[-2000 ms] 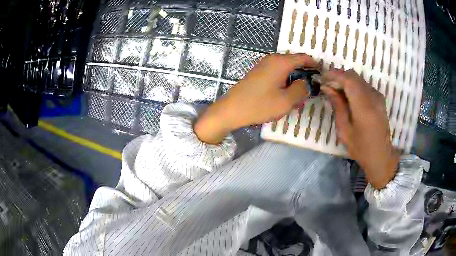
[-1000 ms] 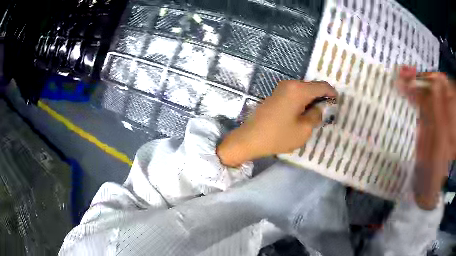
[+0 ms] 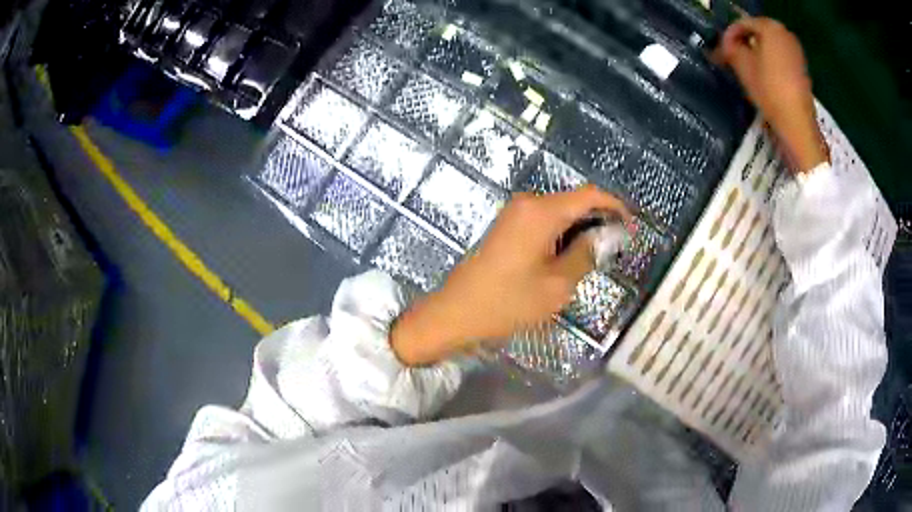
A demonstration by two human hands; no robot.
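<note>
My left hand [image 3: 500,275] is over the near right part of the clear blister tray [image 3: 395,210]. Its fingers are curled around a small black-and-metal part [image 3: 580,232], mostly hidden by them. A whitish cover [image 3: 608,245] shows at a fingertip. My right hand [image 3: 772,75] is far out at the upper right, beyond the white slotted tray [image 3: 715,260]. Its fingers are bent together, and whether they hold something cannot be told. Narrow brown-gold slivers lie in rows in the white tray.
Small cream-yellow pieces [image 3: 533,97] lie scattered in the far pockets of the blister tray. A white square piece [image 3: 658,61] lies near its far side. A dark shiny tray [image 3: 215,50] stands at upper left. A yellow line [image 3: 165,235] crosses the grey floor.
The view has turned to the right, showing more of the blister tray. My right hand has left the left hand and the white tray and reached to the far upper right. My left hand keeps its grip.
</note>
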